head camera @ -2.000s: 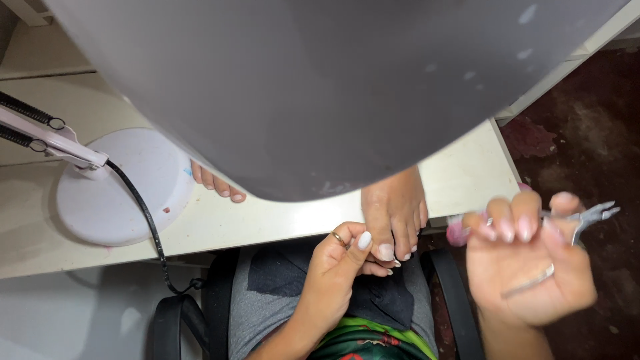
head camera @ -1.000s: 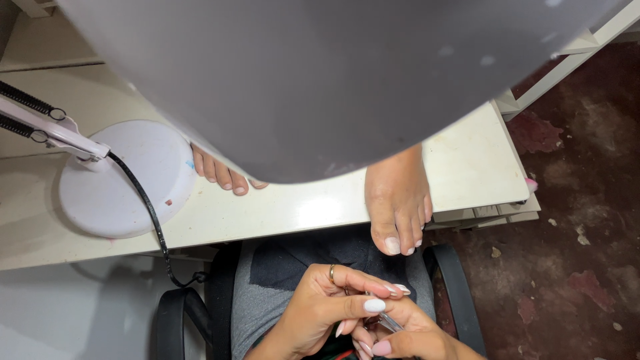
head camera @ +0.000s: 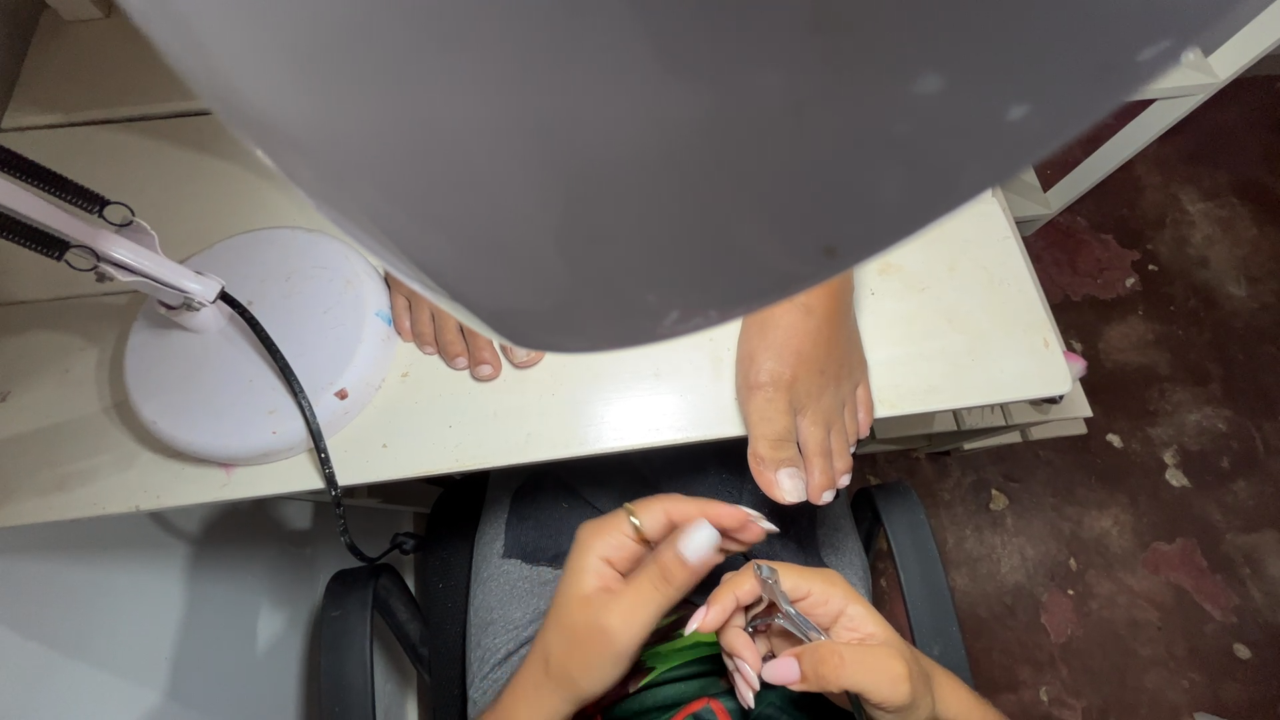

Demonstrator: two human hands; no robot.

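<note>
My right hand [head camera: 830, 640] is closed around metal cuticle nippers [head camera: 785, 610], their jaws pointing up and to the left over my lap. Beside it on the left, my left hand [head camera: 645, 590] wears a ring; its fingers are bent and the thumb lies near the index finger, with nothing visible between them. Just beyond both hands, another person's foot [head camera: 800, 400] rests on the white table, its toes past the front edge. The toes of the other foot [head camera: 460, 340] show farther left, the rest hidden by a large grey panel.
The grey panel [head camera: 640, 180] covers the upper middle of the view. At the left, a lamp's round white base [head camera: 260, 350] stands on the white table [head camera: 560, 430], its black cable [head camera: 300, 400] hanging over the edge. Chair armrests [head camera: 365, 620] flank my lap, where a dark cloth [head camera: 550, 520] lies.
My right hand has come down from the far right, beside the foot, to my lap with the nippers. My left hand has moved off the toes, and the two hands have since drawn slightly apart.
</note>
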